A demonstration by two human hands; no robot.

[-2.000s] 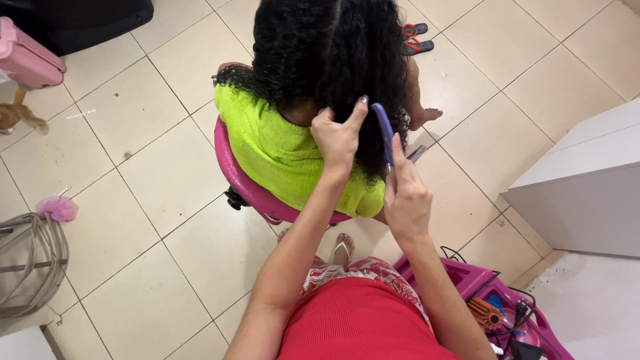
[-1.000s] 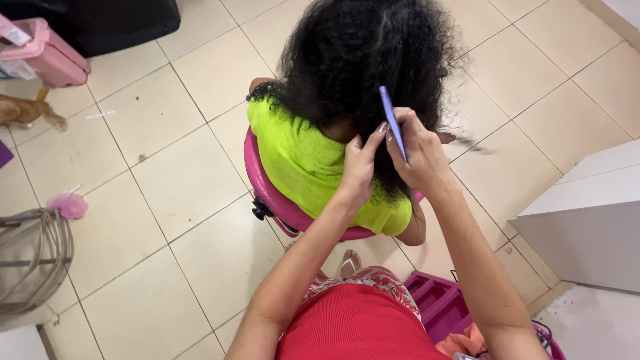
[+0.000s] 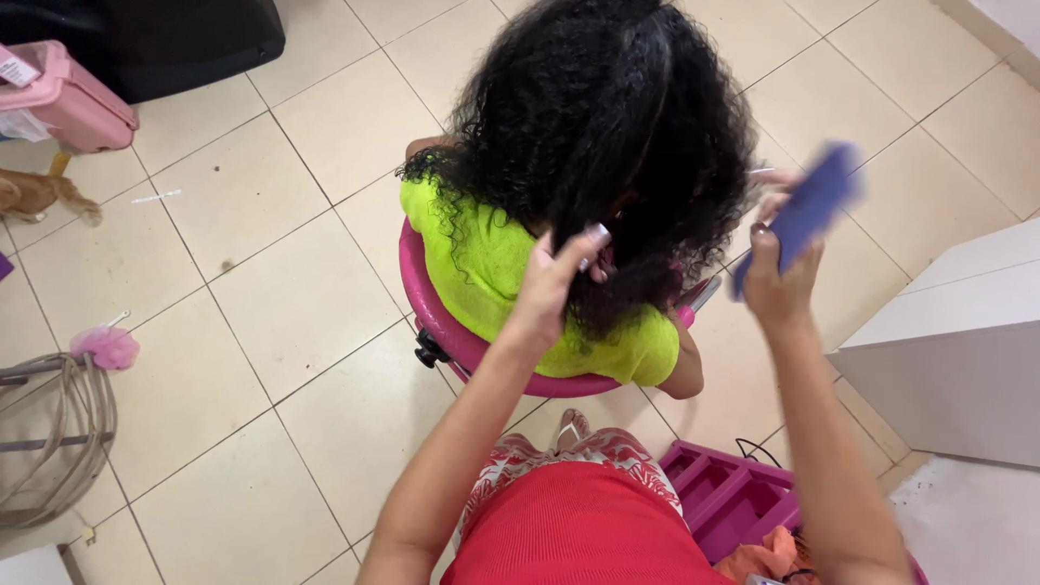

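A seated person with long dark curly hair (image 3: pixel 601 106) has a lime-green towel (image 3: pixel 479 252) over the shoulders. My left hand (image 3: pixel 561 272) grips a lock of that hair low at the back of the head. To the right of the hair, raised off it, my right hand (image 3: pixel 784 260) holds a blue-purple comb or brush (image 3: pixel 812 207), blurred by motion, so its teeth or bristles cannot be made out. The person sits in a pink chair (image 3: pixel 418 276) with a black knob (image 3: pixel 431 348) on its side.
A pink tray trolley (image 3: pixel 731 496) with orange cloth (image 3: pixel 760 556) stands at my lower right. A white cabinet (image 3: pixel 959 325) is at the right. Leftward are a pink bin (image 3: pixel 69 101), an orange cat (image 3: pixel 45 195), a pink mesh puff (image 3: pixel 106 345) and a coiled hose or cable (image 3: pixel 61 447).
My right hand has moved right, away from the hair, with the comb or brush; a second ago it was beside my left hand. My left hand stays at the hair.
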